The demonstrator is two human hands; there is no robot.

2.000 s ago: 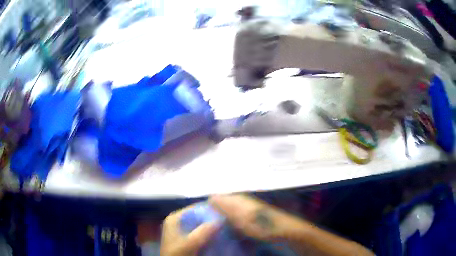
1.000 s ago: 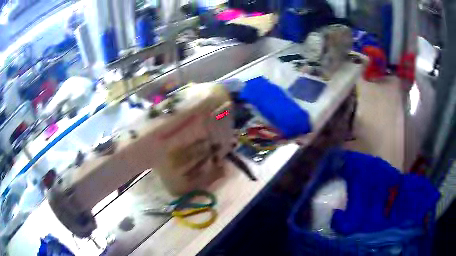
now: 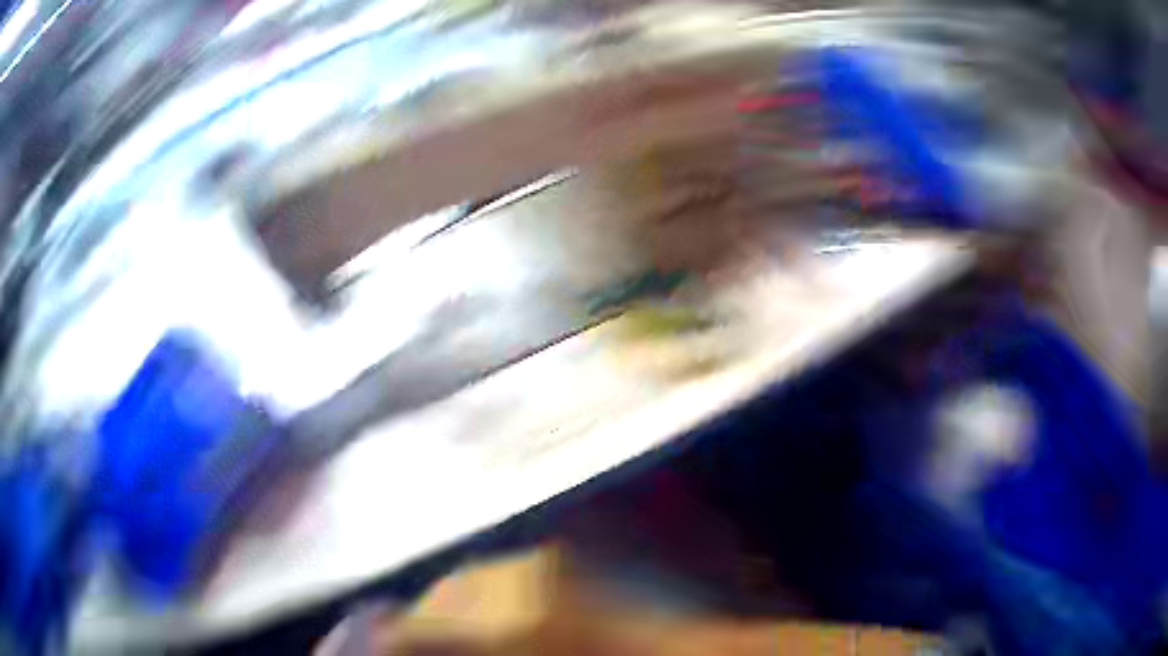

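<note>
The picture is heavily blurred. A bright blue cloth pile (image 3: 167,449) lies at the left of the white table. My right hand (image 3: 493,600) shows as a blurred skin-toned shape at the bottom edge, below the table's front edge, with the forearm running right. A pale patch beside it at the bottom edge could be cloth or part of my left hand; I cannot tell which. Fingers and anything held are not readable. The cream sewing machine (image 3: 512,141) stands behind, its needle end at left.
Scissors with green and yellow handles (image 3: 666,320) lie right of the machine bed. A blue cloth roll or bundle (image 3: 897,135) is at the machine's right end. A crate with blue cloth (image 3: 1076,474) and a white bundle (image 3: 984,436) stands right of the table (image 3: 512,455).
The view has swung right and then partly back left. The blue pile shows again at left, and a hand shows again at the bottom edge after being out of the picture.
</note>
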